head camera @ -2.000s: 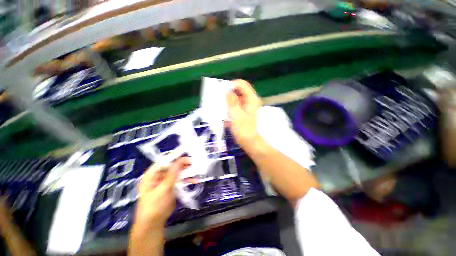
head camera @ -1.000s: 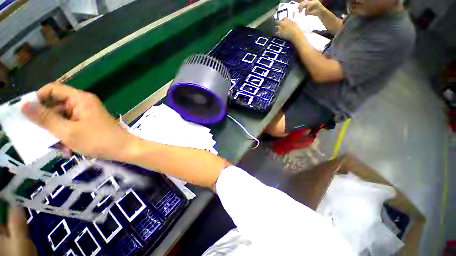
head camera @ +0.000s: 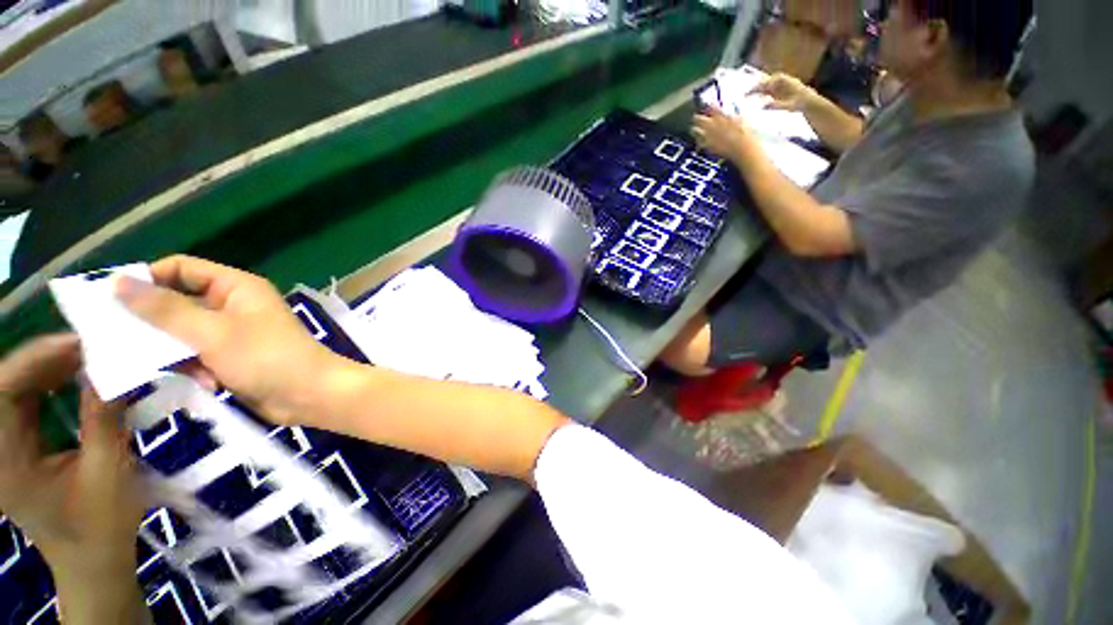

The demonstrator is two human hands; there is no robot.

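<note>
My right hand [head camera: 244,330] grips a white gasket sheet [head camera: 122,330] by its right side at the far left. My left hand [head camera: 79,458] is beside the sheet's lower left edge, with its thumb and fingers apart; a limp white ladder-like strip [head camera: 275,525] hangs next to it, blurred. Whether the left hand holds the strip or the sheet cannot be told. Below lies a dark blue tray [head camera: 427,494] of phone front housings, many with white outlines around their windows. The strip and my hands hide part of the tray.
A stack of white sheets [head camera: 446,336] lies right of the tray, beside a grey fan with a purple rim [head camera: 525,250]. Beyond is another filled tray [head camera: 647,214] and a seated person [head camera: 909,208]. A green conveyor [head camera: 354,177] runs behind. An open box [head camera: 873,525] with white material stands lower right.
The view has swung right since the oldest frame. My left hand has come up close to the sheet in my right hand. The ladder-like strip now hangs lower over the tray.
</note>
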